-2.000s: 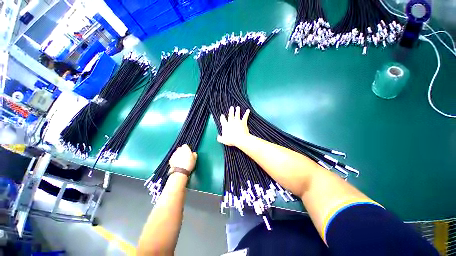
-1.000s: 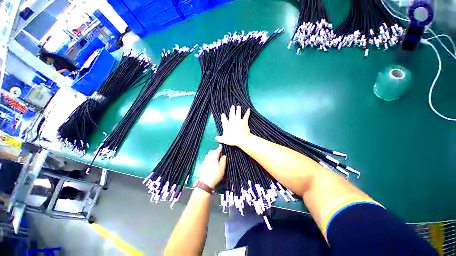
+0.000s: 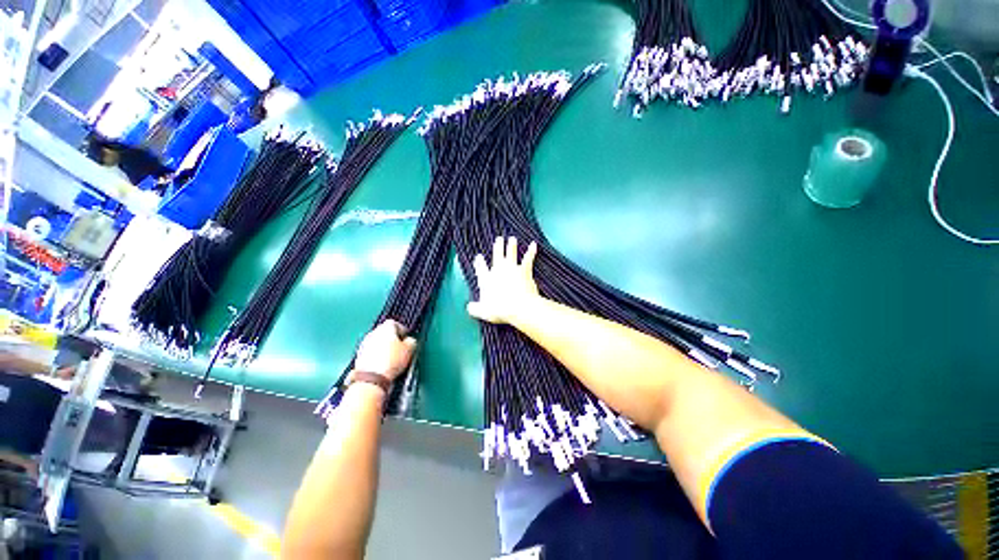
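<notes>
A broad loose pile of black cables point(image 3: 493, 175) with white ends lies fanned on the green table point(image 3: 679, 230). Its lower part splits into a left strand group point(image 3: 422, 268) and a wider right part. My right hand point(image 3: 505, 282) lies flat on the right part, fingers spread. My left hand point(image 3: 385, 352) rests on the lower left group near the table's front edge, fingers curled; whether it grips any cable is hidden. It covers most of that group's white ends. A few cables fan out to the right under my right forearm.
A narrow cable strip point(image 3: 296, 241) and a tied bundle point(image 3: 215, 232) lie left. More cables point(image 3: 756, 77), a dark stand point(image 3: 885, 55), a green film roll point(image 3: 845, 170) and white cord point(image 3: 938, 175) are at the right. Blue bins point(image 3: 329, 38) stand behind. A clear film scrap point(image 3: 375, 218) lies between groups.
My left hand has moved from beside my right hand, at the right part's edge, left and down onto the left cable group. My right hand stays flat on the pile. The view has shifted slightly.
</notes>
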